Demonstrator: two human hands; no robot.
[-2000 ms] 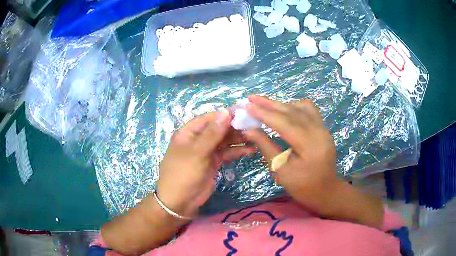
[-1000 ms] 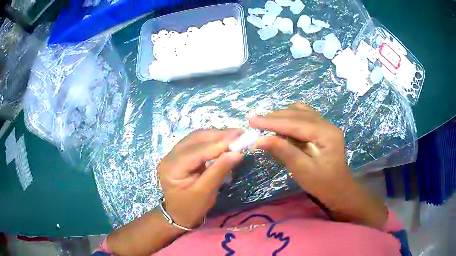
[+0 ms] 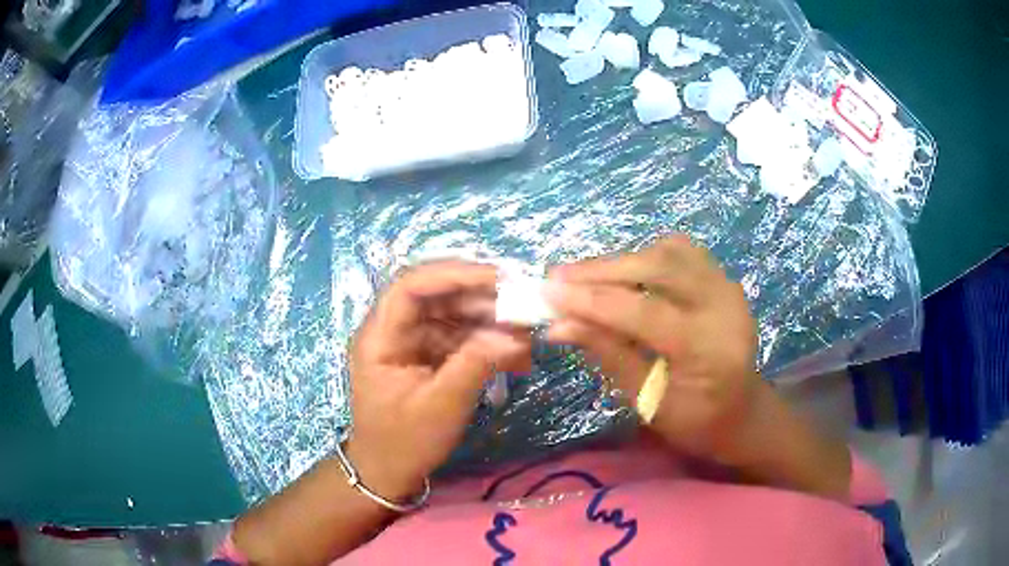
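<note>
A small whitish piece (image 3: 522, 300) is pinched between the fingertips of both hands, above the middle of the shiny clear plastic sheet (image 3: 597, 216). My left hand (image 3: 426, 365) holds its left side, with thumb and fingers bent around it. My right hand (image 3: 675, 332) holds its right side; a yellowish band (image 3: 653, 389) shows on a finger. The fingertips are blurred and cover part of the piece, so its details cannot be told. A small pale thing (image 3: 499, 388) lies on the sheet between the hands.
A clear tub (image 3: 307, 127) of white ring-like parts stands top centre. Frosted pieces (image 3: 657, 96) and white flat pieces (image 3: 759, 130) lie right of it, beside a labelled clear container (image 3: 909, 182). Left are a poly bag (image 3: 155, 210), a blue bin (image 3: 188, 53) and white strips (image 3: 41, 348).
The pinched piece has turned between the fingertips and shows a broader white face than one second ago. The right hand's yellowish band shows again. The whole view has shifted slightly.
</note>
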